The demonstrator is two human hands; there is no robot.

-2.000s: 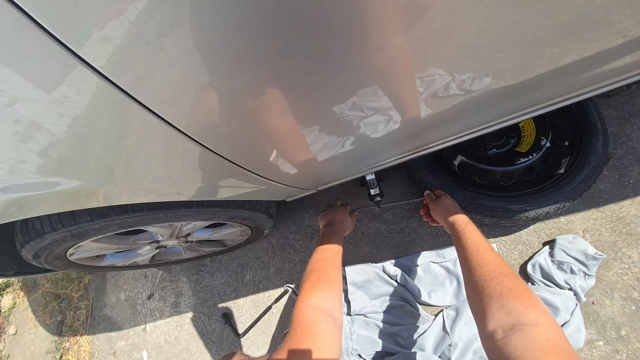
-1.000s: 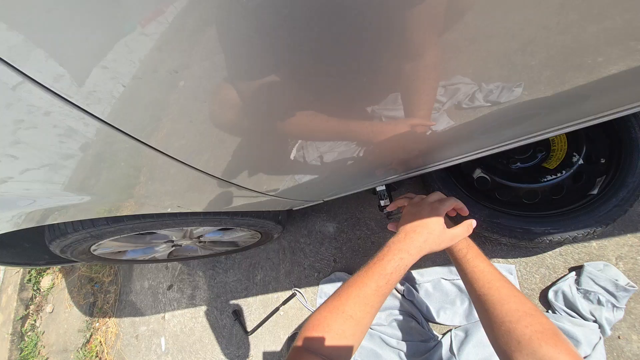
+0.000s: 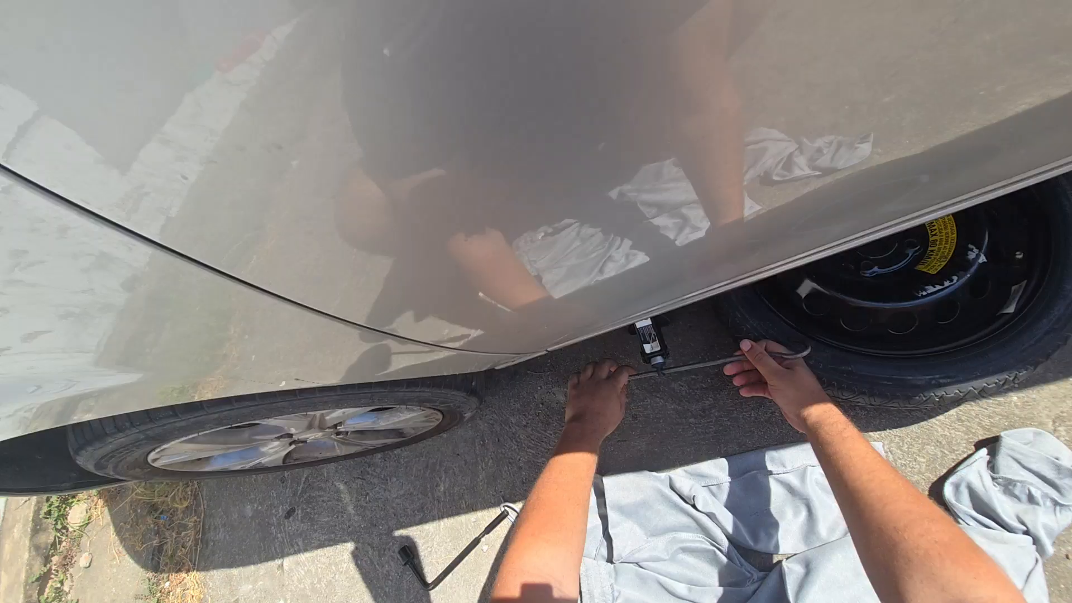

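Note:
A black car jack (image 3: 650, 342) stands on the ground under the sill of a silver-beige car (image 3: 469, 209). A thin metal jack handle rod (image 3: 699, 363) passes through the jack's near end and ends in a hook at the right. My left hand (image 3: 596, 400) is closed over the rod's left end, palm down. My right hand (image 3: 775, 373) holds the rod near its hooked end between thumb and fingers. Right of the jack, a black steel spare wheel (image 3: 896, 310) with a yellow label lies flat, partly under the car.
A mounted wheel with a silver alloy rim (image 3: 293, 437) is at the left. A black lug wrench (image 3: 456, 559) lies on the concrete by my left forearm. Light grey cloth (image 3: 720, 511) is spread below my hands, with a bunched part at the right. Dry weeds (image 3: 176, 519) grow at lower left.
One second ago my hands were together near the jack; now they are apart, one at each end of the rod. The jack and wheels have not plainly moved.

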